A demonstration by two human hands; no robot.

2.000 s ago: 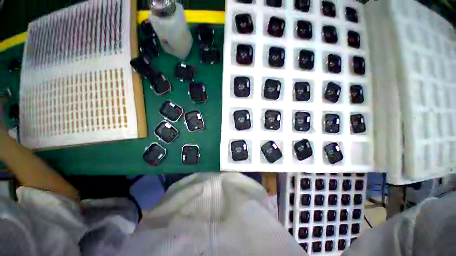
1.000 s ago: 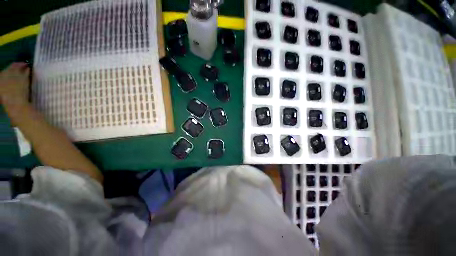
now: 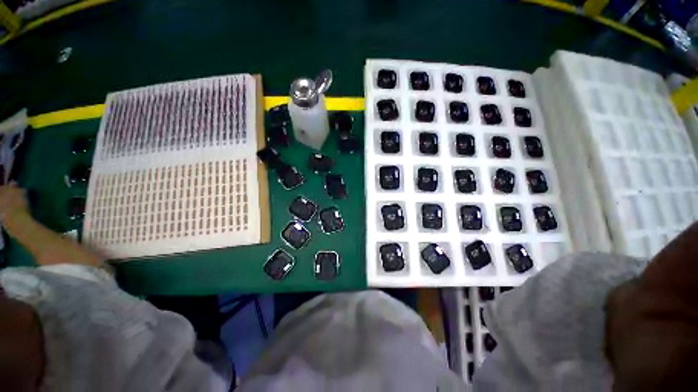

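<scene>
A blurred brown shape, likely my left hand or wrist point(image 3: 19, 337), is cut off at the lower left edge. A larger one, likely my right hand or wrist point(image 3: 662, 318), is raised close to the camera at the lower right. No fingers show on either, so what they hold is hidden. Nearest in front are loose black watch-type housings point(image 3: 296, 234) on the green mat. A white foam tray point(image 3: 369, 210) to their right holds many more; its bottom-right pocket is empty. To their left, a white sheet point(image 3: 174, 159) with tan pieces and dark strips lies on a brown-edged board.
A white bottle point(image 3: 308, 122) with a silver top stands behind the loose housings. Stacked foam trays point(image 3: 631, 168) are at right. Another tray point(image 3: 461, 337) shows below the bench edge. A bare forearm point(image 3: 38, 233), seemingly another person's, reaches along the left edge.
The view has tilted up, so the bench things sit lower and more mat shows behind. Brown shapes have appeared at both lower corners. The forearm at left has shifted toward the left edge.
</scene>
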